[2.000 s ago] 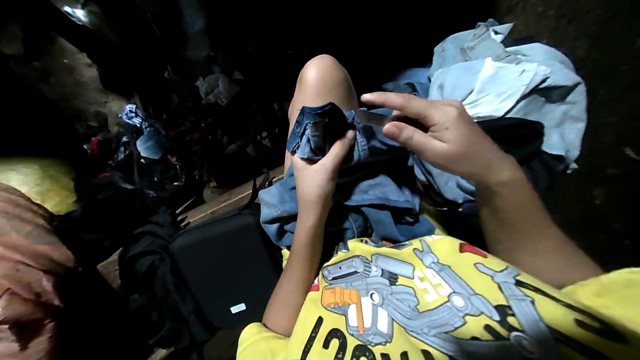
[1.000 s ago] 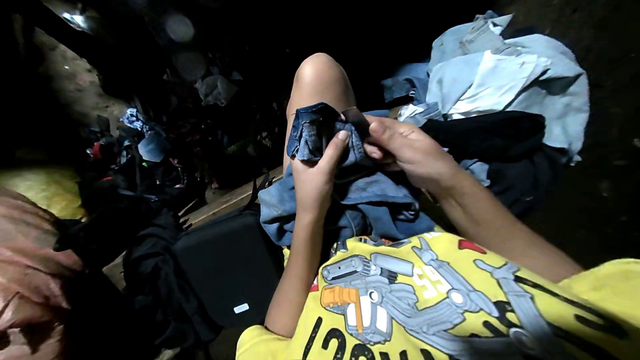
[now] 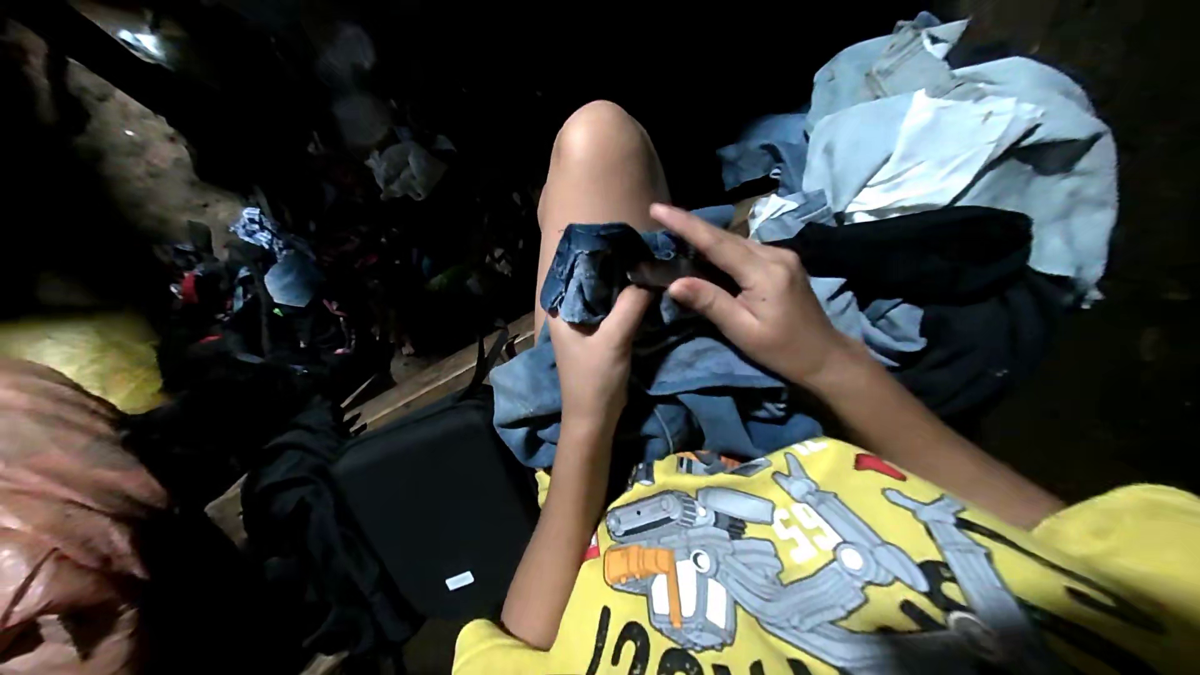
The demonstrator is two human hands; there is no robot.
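My left hand [image 3: 600, 347] is closed around a bunched piece of dark blue denim [image 3: 586, 272] above my bare knee, its thumb pressing on the cloth. Just right of it is my right hand [image 3: 759, 300], index finger stretched out and thumb apart, beside a blurred dark strip near the left thumb. Whether the right fingers touch that strip is not clear. More blue denim cloth [image 3: 722, 375] lies bunched across my lap, below both hands.
Light blue denim pieces [image 3: 956, 141] are heaped at the upper right, with black cloth [image 3: 919, 253] below them. A black case [image 3: 436, 506] lies left of my lap on wooden boards. Orange-pink plastic [image 3: 66, 506] and a yellow bag [image 3: 89, 356] are at far left.
A second ago the right fingers were pinched at a small dark piece by the left thumb; now the right index finger and thumb are spread. The left hand keeps its hold on the denim.
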